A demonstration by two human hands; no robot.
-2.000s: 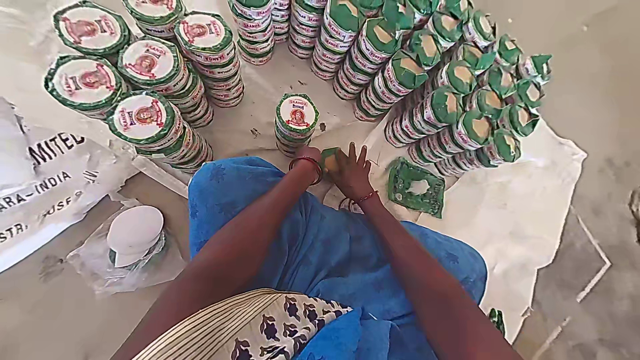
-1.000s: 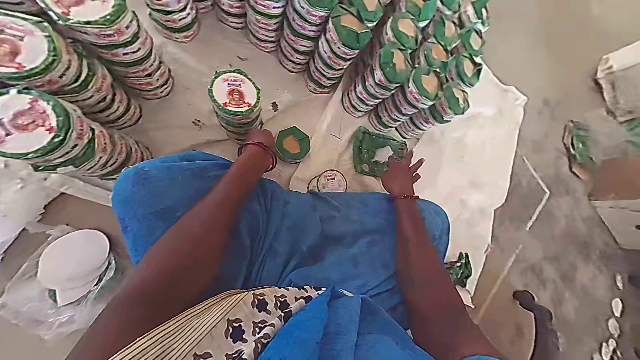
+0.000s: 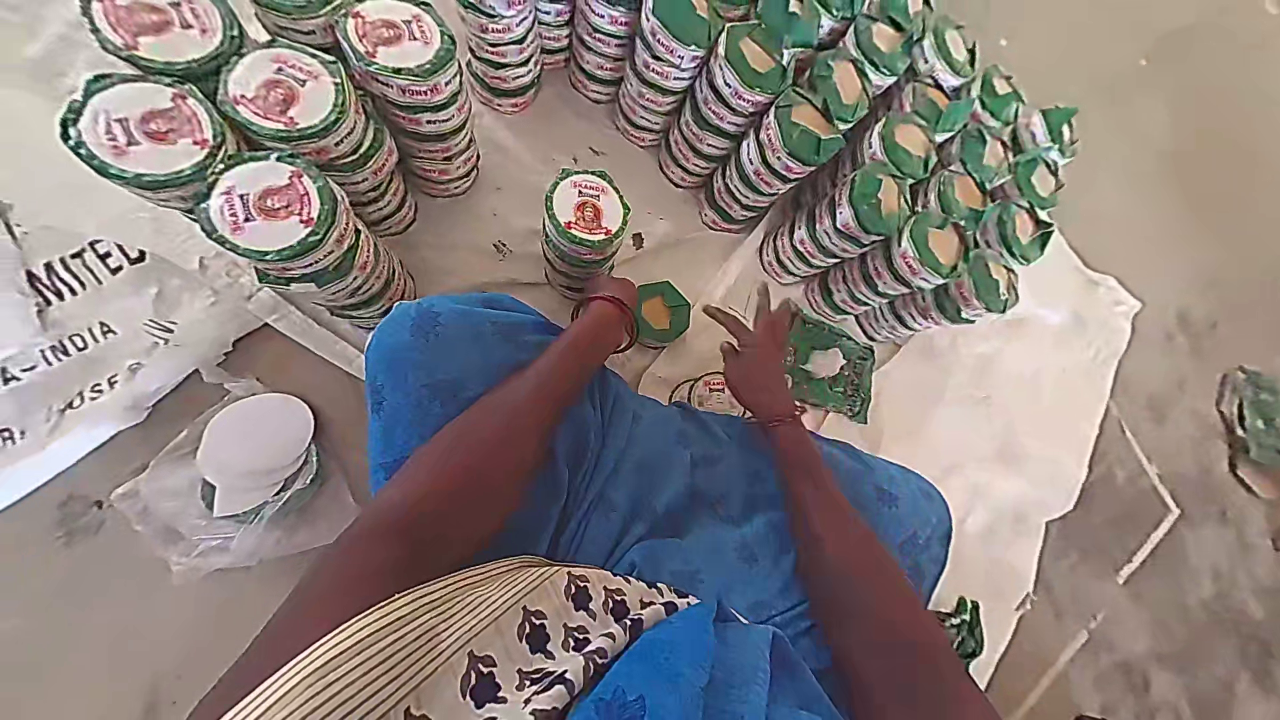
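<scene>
My left hand (image 3: 608,302) is at the base of a short stack of round packets with printed white tops (image 3: 588,222); its fingers are mostly hidden, so a grip cannot be told. Just right of it lies a green-wrapped round packet (image 3: 662,313) with a tan centre. My right hand (image 3: 757,350) has its fingers spread and touches or hovers by the left edge of a flat green wrapper (image 3: 833,368) with a white patch. Between the hands, near the blue cloth on my lap, lie round printed labels (image 3: 713,393).
Tall stacks of printed-top packets (image 3: 268,207) stand at the left, and stacks with green folded ends (image 3: 880,200) stand at the right. White discs (image 3: 255,445) lie in clear plastic at the lower left, beside a printed white sack (image 3: 90,340). A pale sheet (image 3: 1050,330) covers the floor.
Two seconds ago both hands were together at a green packet. They have moved apart, and that packet now lies uncovered beside my left hand. My right hand is by the green wrapper.
</scene>
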